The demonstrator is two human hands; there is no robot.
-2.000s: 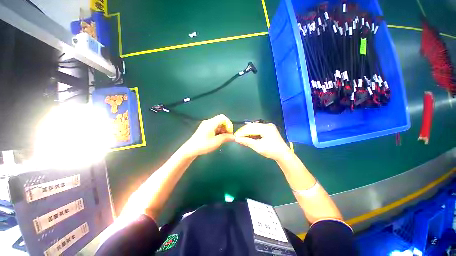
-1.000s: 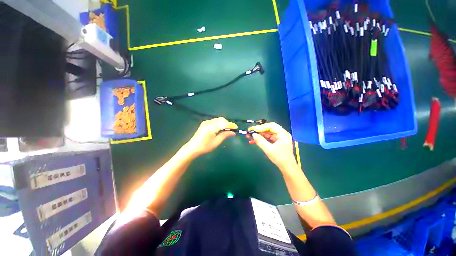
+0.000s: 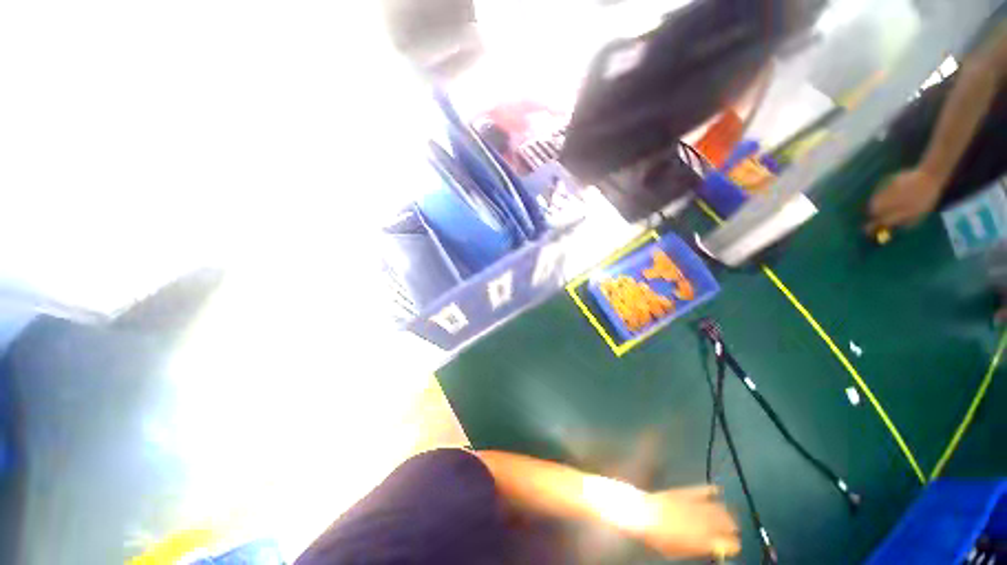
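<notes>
A branched black wire harness [image 3: 751,386] with white tags lies on the green mat. Its joined end is near the orange-parts bin. Two branches run toward the lower right, and a thinner one runs down to my left hand. My left hand [image 3: 690,523] is blurred at the bottom edge, palm down beside the harness branches. Whether its fingers hold the thin branch is not clear. My right hand is out of the picture.
A blue bin [image 3: 652,289] of orange parts sits inside yellow tape. A file holder [image 3: 502,289] stands left of it. The blue crate's corner [image 3: 950,519] is lower right. Another person's hand [image 3: 905,199] is at upper right. Glare covers the left side.
The view has swung left and tilted. The two hands were together at a harness branch; now only my left hand shows. Another person's arm and the file holder's folders have come into view.
</notes>
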